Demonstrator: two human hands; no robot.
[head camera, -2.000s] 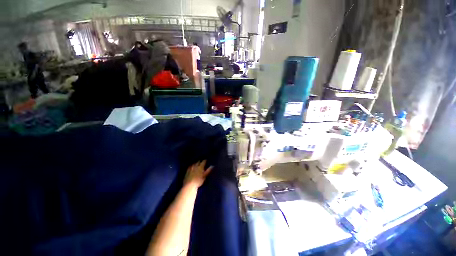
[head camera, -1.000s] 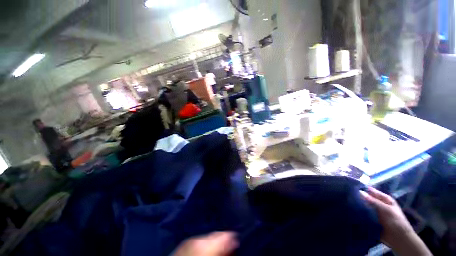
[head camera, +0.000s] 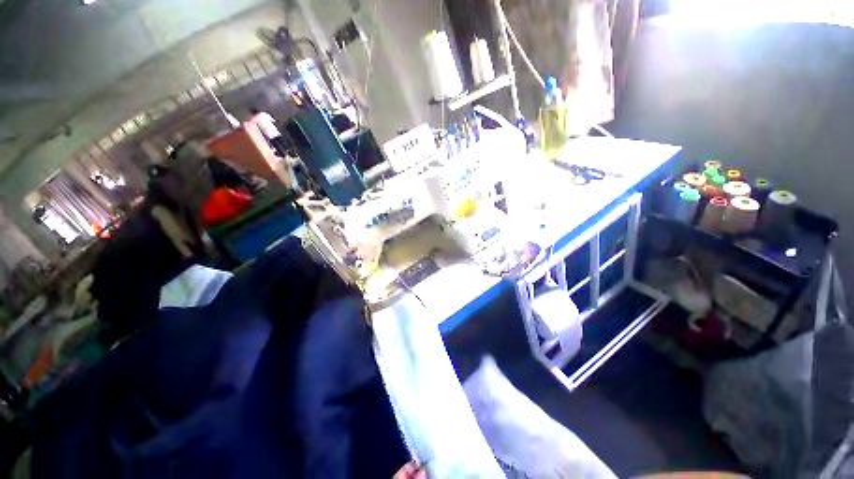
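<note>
Navy fabric (head camera: 234, 374) is heaped over the left and the lap, reaching up to the sewing machine (head camera: 403, 215). A long white fabric strip (head camera: 431, 393) hangs from the needle area (head camera: 379, 281) over the table front. A second pale piece (head camera: 534, 435) lies right of it. Only a fingertip or two of my left hand (head camera: 409, 471) shows, at the strip's left edge by the bottom rim; its grip is unclear. A skin-coloured sliver (head camera: 691, 475) at the bottom right may be my right hand or arm, cut off by the edge.
Scissors (head camera: 585, 172) and a yellow-green bottle (head camera: 552, 122) stand or lie on the table's far side. A white roll (head camera: 560, 323) and metal frame (head camera: 599, 360) are under the table. A black cart (head camera: 749, 229) with coloured spools is at right, grey cloth (head camera: 777, 393) below.
The view has swung right. The navy fabric no longer covers the table front, and the white strip shows there. Both hands have moved down, mostly out of the picture.
</note>
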